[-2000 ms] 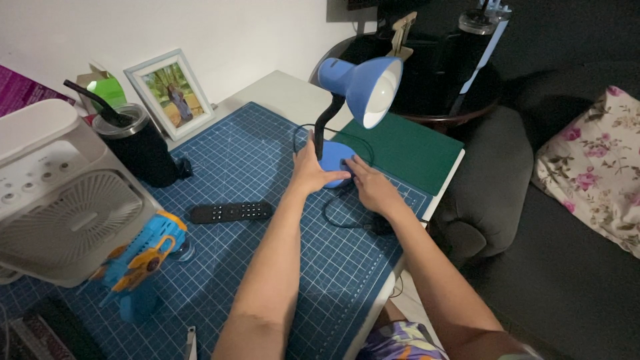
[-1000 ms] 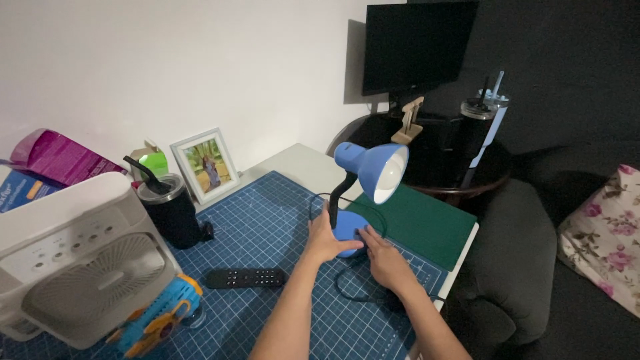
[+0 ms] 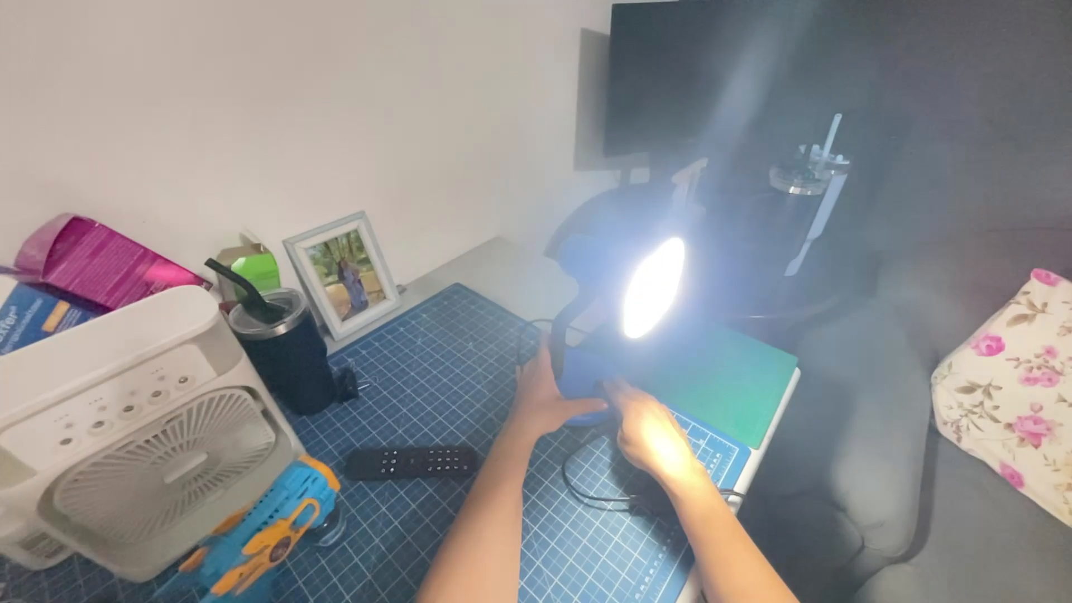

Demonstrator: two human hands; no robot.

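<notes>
A blue desk lamp (image 3: 653, 287) stands at the table's far right part, its bulb brightly lit and its head facing right. My left hand (image 3: 544, 395) grips the left side of the lamp's round blue base, the thumb across its front edge. On the right side of that base, the fingers of my right hand (image 3: 649, 423) press near the front. Glare hides part of the lamp's neck and head. A black cable (image 3: 586, 500) loops on the blue cutting mat (image 3: 419, 394) in front of the base. A green board (image 3: 741, 381) lies just right of the lamp.
A black remote control (image 3: 412, 461), a blue and orange toy gun (image 3: 268, 528), a white fan unit (image 3: 159, 435), a dark tumbler (image 3: 289, 360) and a photo frame (image 3: 345, 272) stand or lie on the left. Beyond the table's right edge is a dark sofa (image 3: 846, 435) with a floral cushion (image 3: 1017, 389).
The lamp, dark in both earlier frames, is now lit. My hands have stayed at its base. The view has tilted up since the first frame.
</notes>
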